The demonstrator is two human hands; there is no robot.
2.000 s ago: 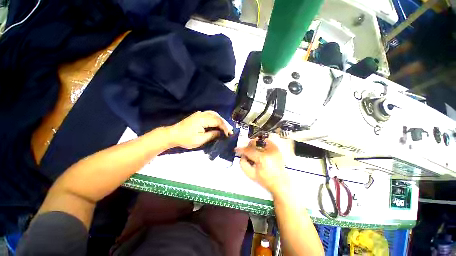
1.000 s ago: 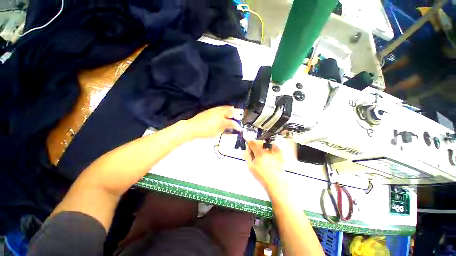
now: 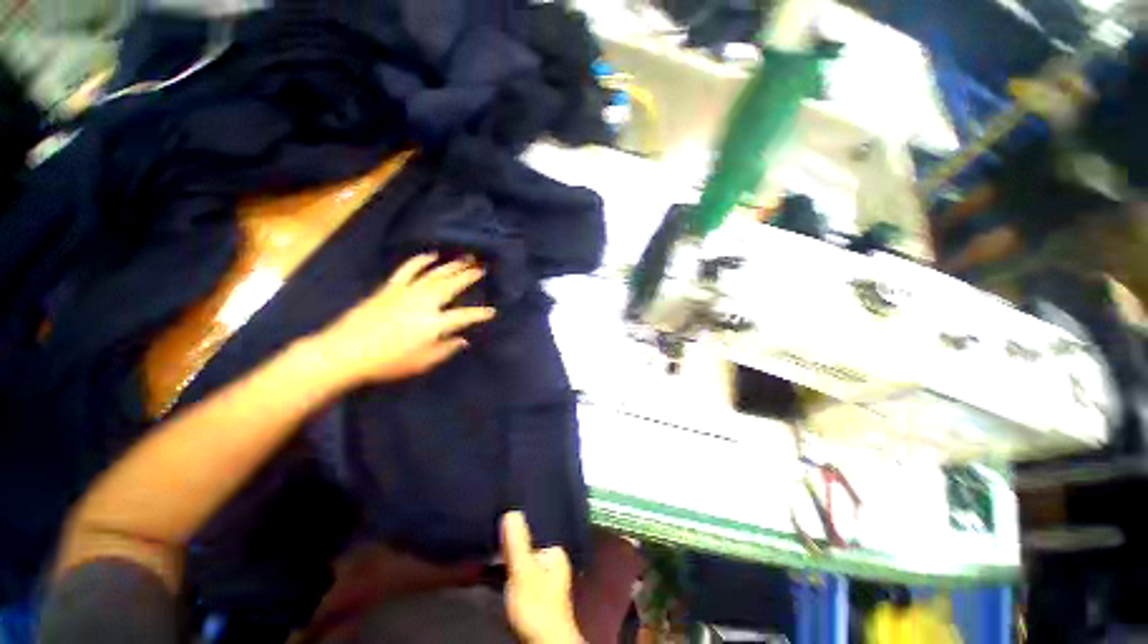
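A dark navy garment panel (image 3: 453, 440) hangs over the table's front edge towards my lap, left of the sewing machine. My left hand (image 3: 409, 321) lies on its upper part with fingers spread. My right hand (image 3: 539, 581) is at its lower right edge, partly cut off by the picture's bottom; one finger points up over the cloth, and its grip is unclear. The white sewing machine head (image 3: 686, 271) stands to the right, with no hand at it. The frame is blurred.
A rumpled navy heap (image 3: 302, 101) covers the left side around a brown taped surface (image 3: 271, 271). Scissors (image 3: 831, 503) lie on the white table (image 3: 680, 472) below the machine arm. A green tube (image 3: 755, 132) rises above the head. A blue basket (image 3: 825, 610) is below.
Both hands have left the needle area. My left hand moved left onto the cloth; my right hand moved down and left. The navy panel now reaches over the front edge. The view has shifted.
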